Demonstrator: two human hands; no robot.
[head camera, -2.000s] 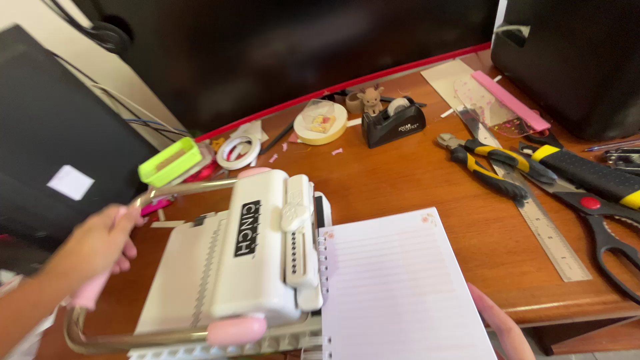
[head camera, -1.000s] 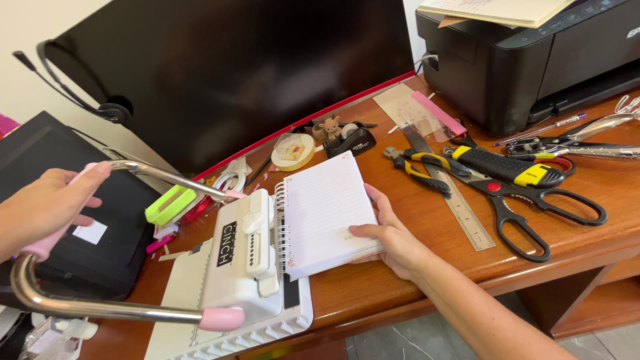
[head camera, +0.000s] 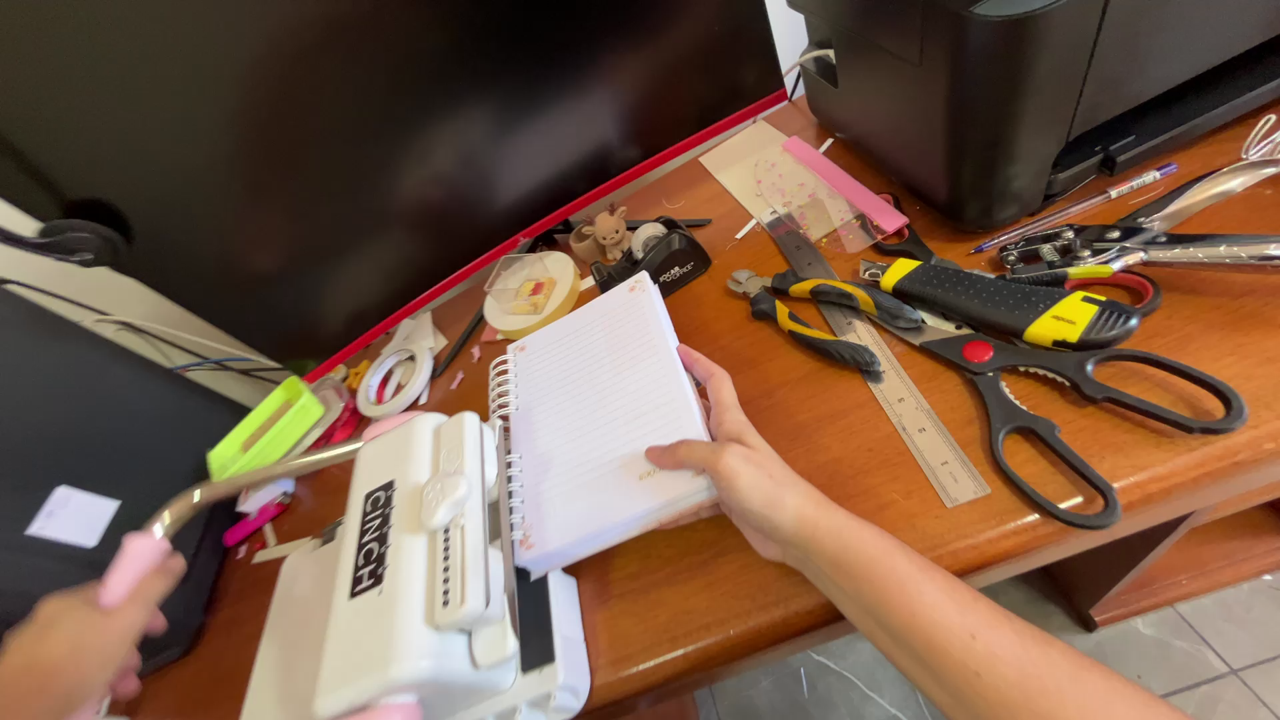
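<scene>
At the lower left, my left hand (head camera: 95, 635) is closed around the pink grip of the metal handle (head camera: 235, 483) on a white Cinch binding machine (head camera: 385, 560). Fingers and thumb of my right hand (head camera: 745, 460) pinch the right edge of a stack of lined pages (head camera: 595, 420). White wire loops (head camera: 508, 440) run along the stack's left edge, beside the right side of the machine. The thumb lies on the top page and the other fingers are partly hidden at the edge and beneath.
Right of the stack lie diagonal cutters (head camera: 810, 325), a steel ruler (head camera: 900, 410), a utility knife (head camera: 1010, 300), scissors (head camera: 1040, 370) and hole-punch pliers (head camera: 1130, 245). Behind are a tape dispenser (head camera: 660, 260), tape rolls (head camera: 395, 382), a monitor (head camera: 400, 130) and a printer (head camera: 960, 110).
My right hand, at the page edge two seconds ago, now has its thumb on top of the pages. The handle was raised one second ago and is lower now, my left hand still on it.
</scene>
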